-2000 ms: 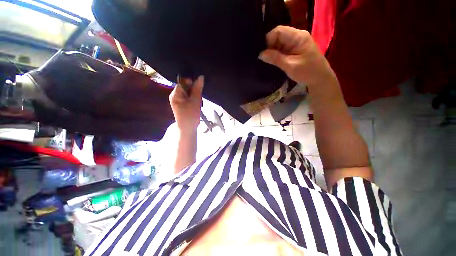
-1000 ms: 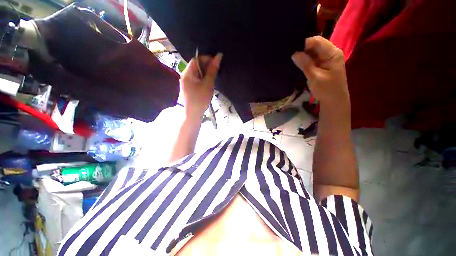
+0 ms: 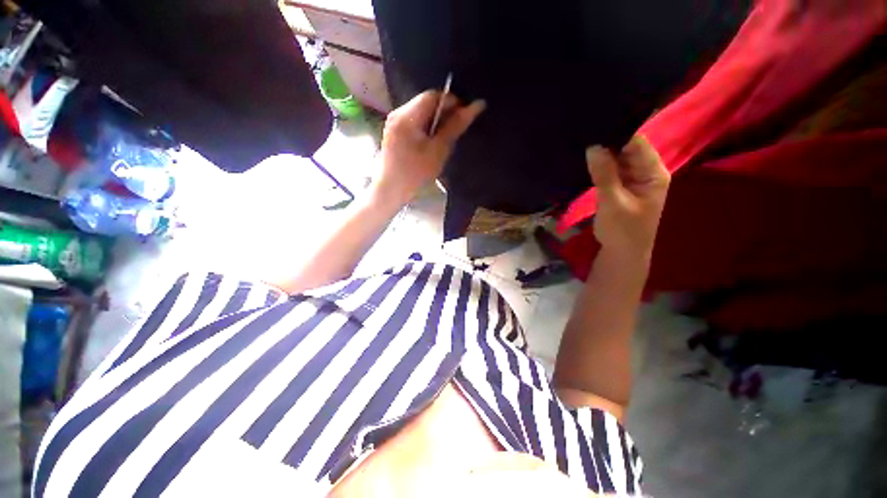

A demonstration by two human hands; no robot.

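Observation:
A large black cloth (image 3: 525, 88) hangs in front of me at the top of the view, its upper part cut off by the edge. My left hand (image 3: 413, 146) is closed at the cloth's left side around a thin metallic tool (image 3: 442, 105), whose tip points up. Whether these fingers also grip the cloth is hard to tell. My right hand (image 3: 627, 190) pinches the black cloth at its lower right, fingers closed. Both hands are bare.
Bright red cloth (image 3: 720, 88) and dark red cloth (image 3: 759, 224) hang on the right. Another dark garment (image 3: 204, 78) is at upper left. Clear plastic bottles (image 3: 126, 185) and a green item (image 3: 53, 251) lie at left. Scraps dot the pale tiled floor (image 3: 681, 409).
The view has turned, and the surroundings have shifted left. The black cloth and my left hand have moved right in view; my right hand sits lower. The tool and cloth are still held.

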